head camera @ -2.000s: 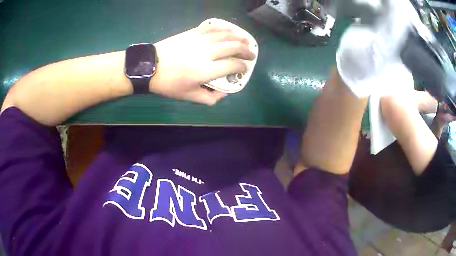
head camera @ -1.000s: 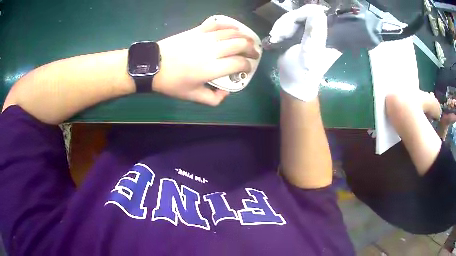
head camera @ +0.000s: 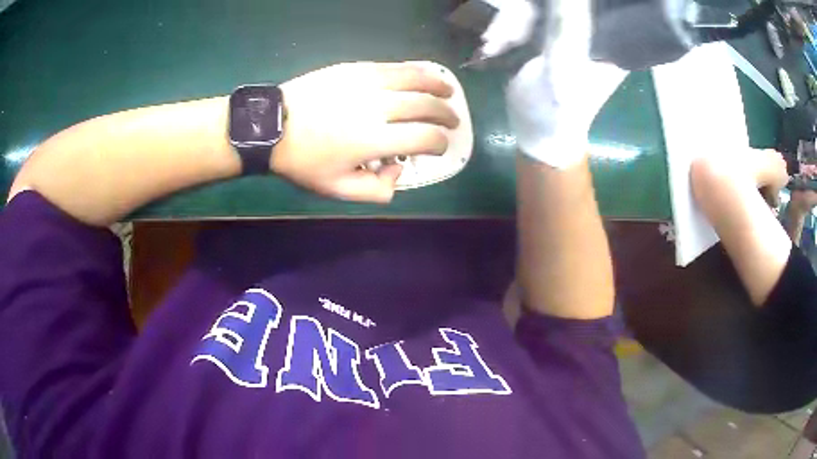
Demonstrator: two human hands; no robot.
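An off-white rounded plastic housing [head camera: 460, 143] lies on the dark green bench. My bare left hand [head camera: 376, 130] presses on it from above, fingers spread over its face. Small metal fittings show beside my thumb. My right hand [head camera: 560, 99], in a white glove, is raised to the right of the housing, not touching it. It is blurred and closed around the dark electric screwdriver [head camera: 638, 34], whose rear reaches to the right. A thin dark tip shows left of the glove, apart from the housing.
A neighbouring person's forearm [head camera: 739, 224] lies over a long white sheet [head camera: 703, 116] at the right. Small cream housings [head camera: 786, 85] stand along the far right. The metal box beyond my right hand is mostly hidden. The bench's front edge [head camera: 403, 218] runs before my body.
My right hand first swung left towards the housing with the screwdriver, then shifted slightly right and up. The housing has turned and moved slightly towards me under my left hand.
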